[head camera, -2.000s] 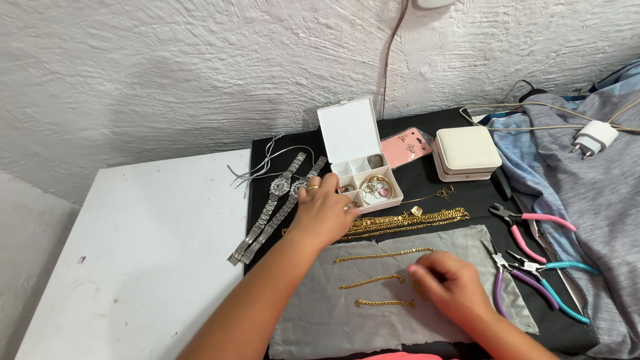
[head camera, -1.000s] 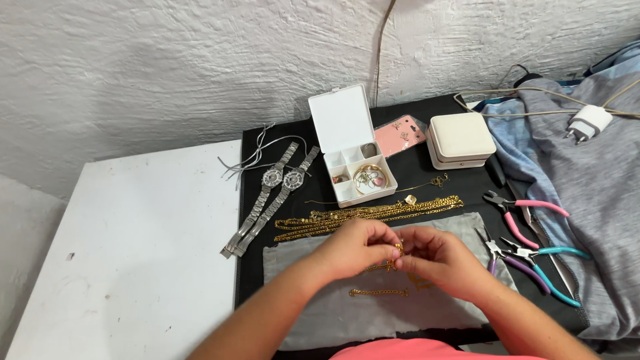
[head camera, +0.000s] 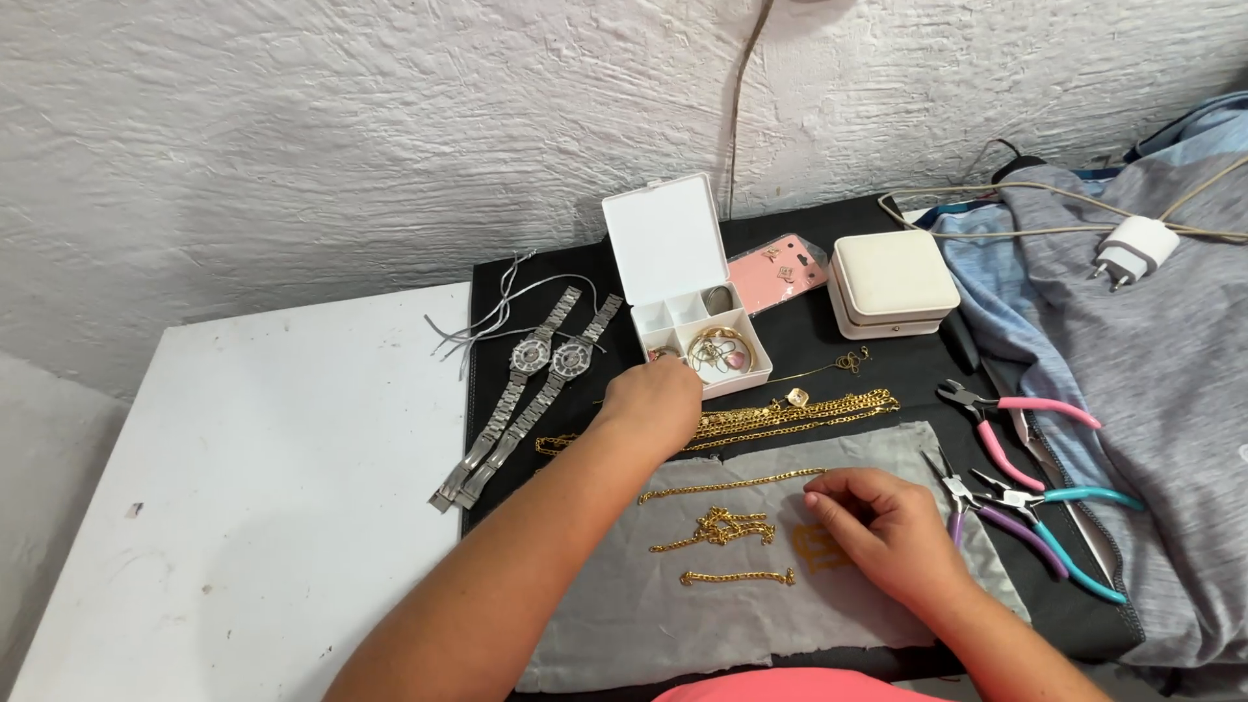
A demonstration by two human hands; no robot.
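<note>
My left hand (head camera: 655, 402) reaches to the front left compartment of an open white plastic organizer box (head camera: 760, 372); its fingertips are hidden, so its hold is unclear. A gold bangle (head camera: 721, 336) lies in the large compartment. On the grey cloth (head camera: 624, 624), my right hand (head camera: 873, 517) is at the right end of a straight gold chain (head camera: 731, 484), thumb and forefinger close together. Below that lie a bunched gold chain (head camera: 723, 528) and a short gold chain (head camera: 737, 577). Several long gold chains (head camera: 799, 419) stretch above the cloth, partly behind my left forearm.
Two metal wristwatches (head camera: 531, 357) (head camera: 571, 359) lie at the left. A cream jewelry case (head camera: 892, 283) stands beside a pink earring card (head camera: 778, 273). Pink-handled cutters (head camera: 1014, 414), purple-handled pliers (head camera: 1004, 522) and teal-handled pliers (head camera: 1063, 526) lie at the right, near a white charger (head camera: 1136, 249) on clothing.
My hands were together over the cloth a second ago; now they are apart, the left at the organizer box. A bunched gold chain now shows in the middle of the cloth.
</note>
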